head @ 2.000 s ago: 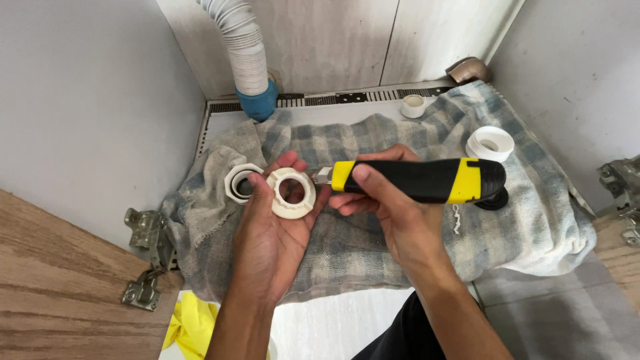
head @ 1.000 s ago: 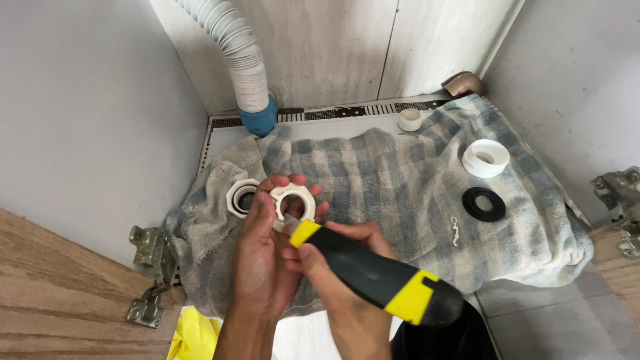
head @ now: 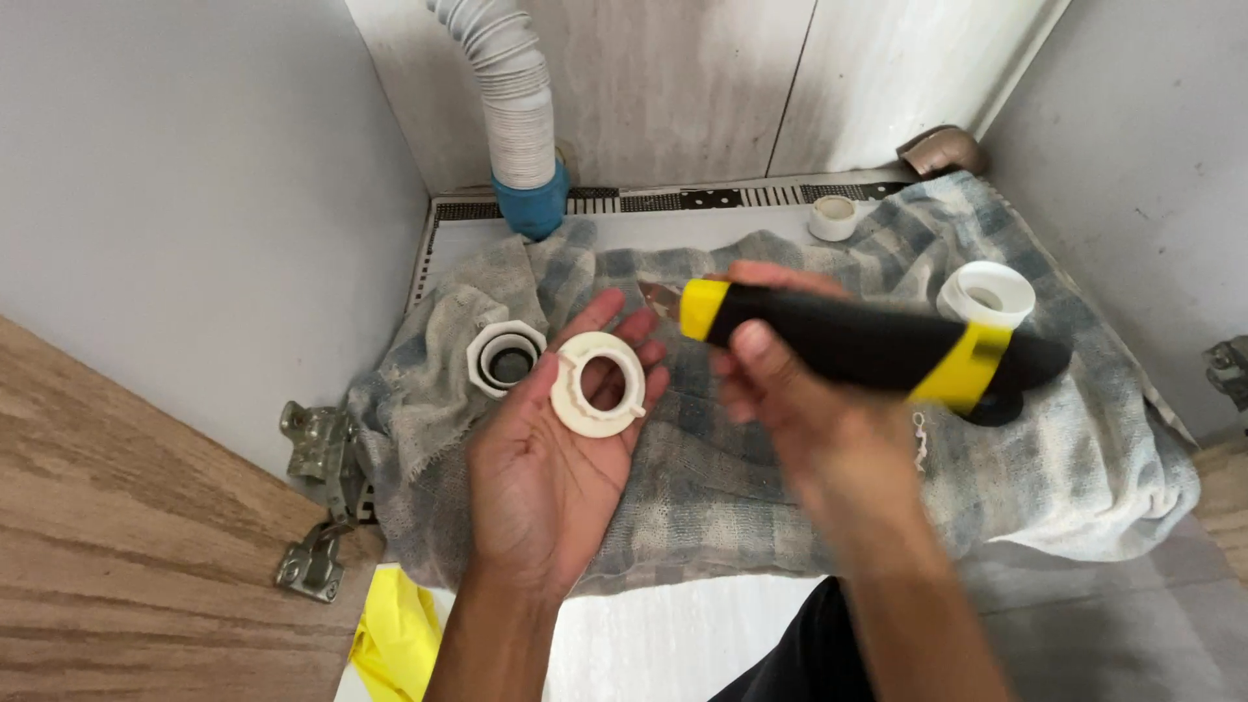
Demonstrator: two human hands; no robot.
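My left hand, palm up, holds a cream plastic flanged ring between thumb and fingers. In my right hand is a black and yellow utility knife; its blade points left, a little above and to the right of the ring, apart from it. A white octagonal plastic nut with a dark inner ring rests on the checked cloth beside my left thumb. Farther right on the cloth are a white threaded plastic collar and a small twisted white strip. The knife hides part of the cloth.
A grey corrugated hose with a blue end fitting stands at the back left. A small white cap and a brown pipe elbow lie at the back. Metal hinges and a yellow cloth or bag are at left.
My right hand has drawn the knife away from the ring, up and to the right, since one second ago. The ring stays in my left hand. The knife now covers the black washer seen earlier.
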